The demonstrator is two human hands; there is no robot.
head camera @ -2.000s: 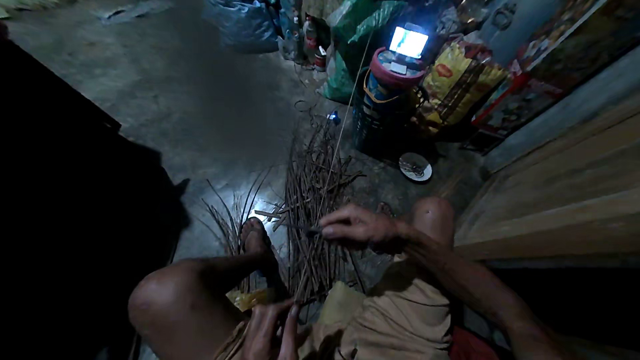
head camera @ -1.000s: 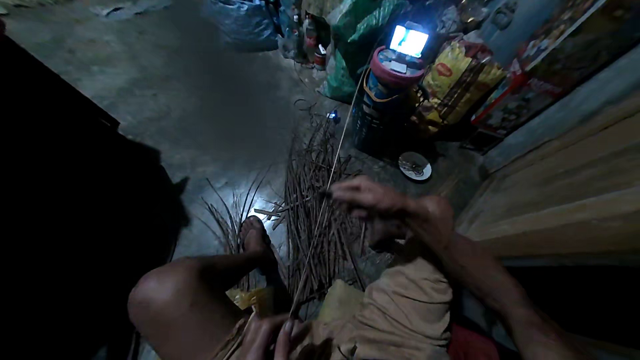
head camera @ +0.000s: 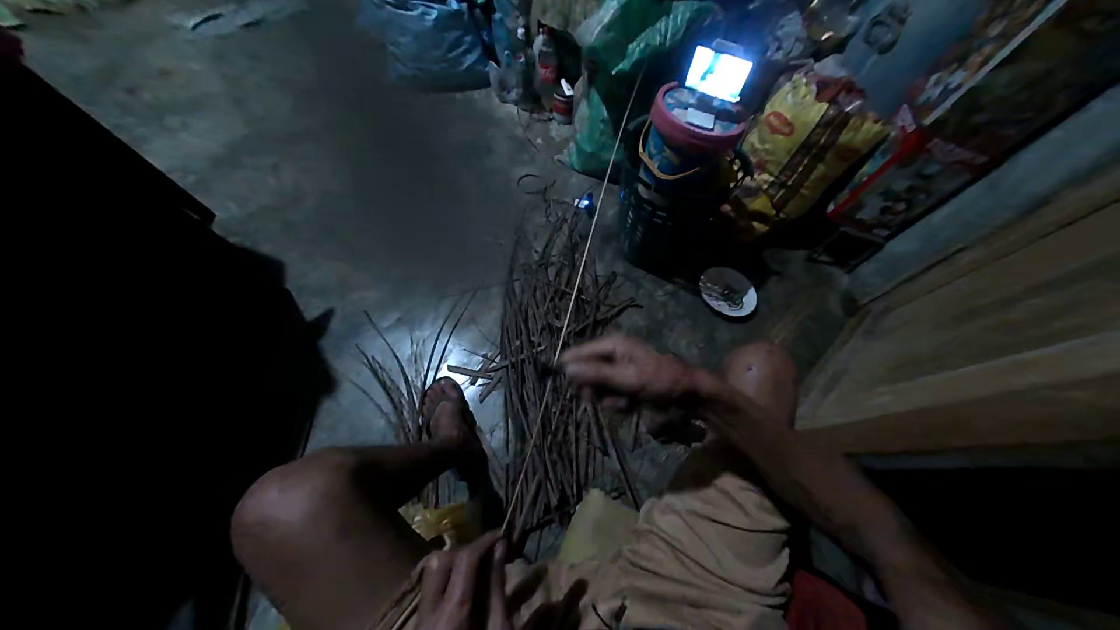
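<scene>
A long, thin, pale strip (head camera: pixel 588 241) runs from my lap up past the bucket. My left hand (head camera: pixel 459 582), low in the view over my lap, is closed on the strip's lower part. Further up, my right hand (head camera: pixel 621 372) is at the strip, blurred, with a small dark object (head camera: pixel 549 366) at its fingertips; what that object is I cannot tell. Beneath both hands a pile of dark, thin sticks or stripped stems (head camera: pixel 538 429) lies on the concrete floor. More thin stems (head camera: pixel 394 381) fan out beside my left foot (head camera: pixel 448 416).
A lit lamp (head camera: pixel 719 73) stands on a bucket with a pink rim (head camera: pixel 665 131). Beside it are a yellow sack (head camera: pixel 801 144), a green bag (head camera: pixel 604 105) and a plate (head camera: pixel 728 293) holding small things. Wooden boards (head camera: pixel 980 324) border the right side; a dark shape (head camera: pixel 131 367) fills the left.
My right hand has moved first away from my left hand, then stays near the strip. More of the pale strip shows as a straight line beyond my right hand.
</scene>
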